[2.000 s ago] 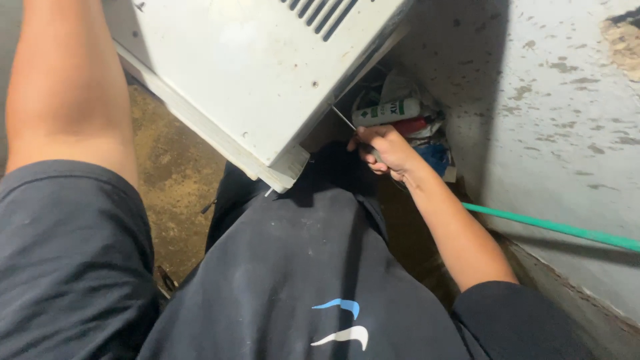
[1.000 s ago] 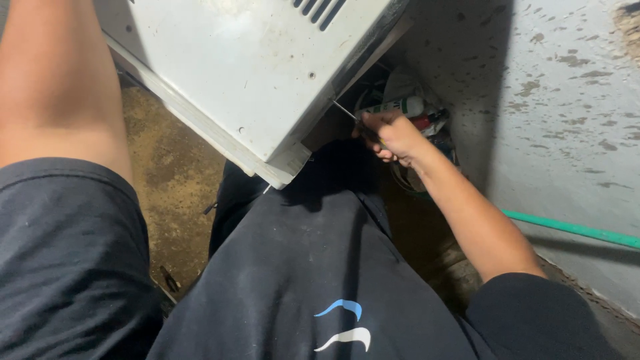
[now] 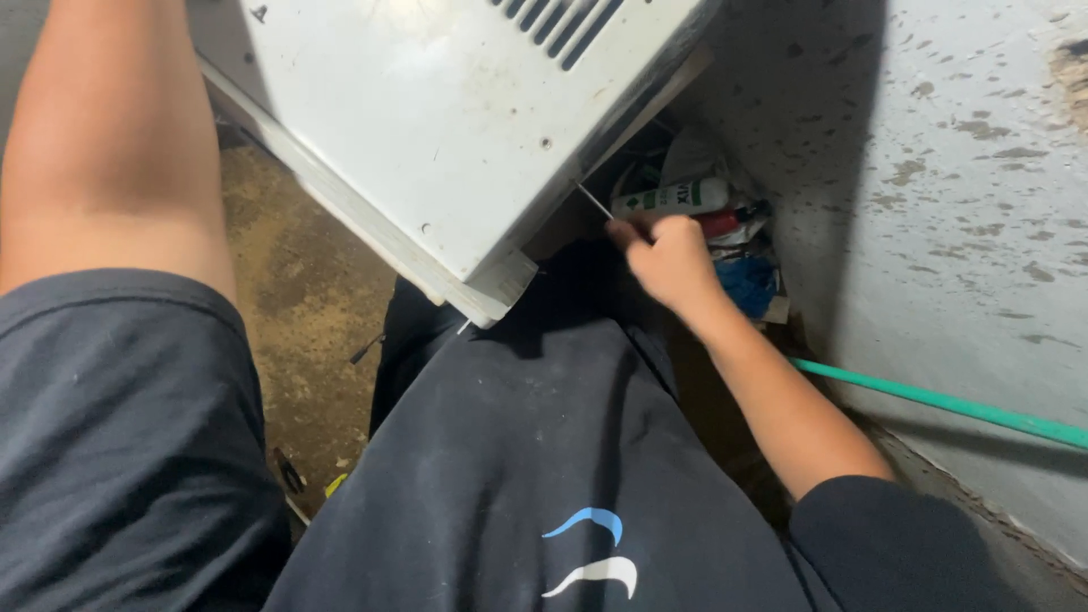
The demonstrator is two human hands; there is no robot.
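Note:
A white metal appliance housing (image 3: 408, 144) with vent slots and small screw holes fills the upper middle, tilted so one corner points down toward my lap. My right hand (image 3: 671, 255) is closed around the handle of a thin-shafted tool, probably a screwdriver (image 3: 595, 202), whose handle is mostly hidden in my fingers. The shaft's tip meets the right side face of the housing near its lower edge. My left forearm reaches up along the left side, and my left hand is beyond the top of the view.
A white bottle (image 3: 671, 197), a red object (image 3: 718, 223) and a crumpled blue item (image 3: 748, 285) lie by the grey wall (image 3: 960, 238). A green hose or pole (image 3: 935, 396) runs to the right edge. Brown floor (image 3: 297, 246) shows at left, with a yellow scrap (image 3: 336, 484).
My right hand stays on the tool at the housing's right side, with its grip and wrist slightly turned. The view has shifted a little.

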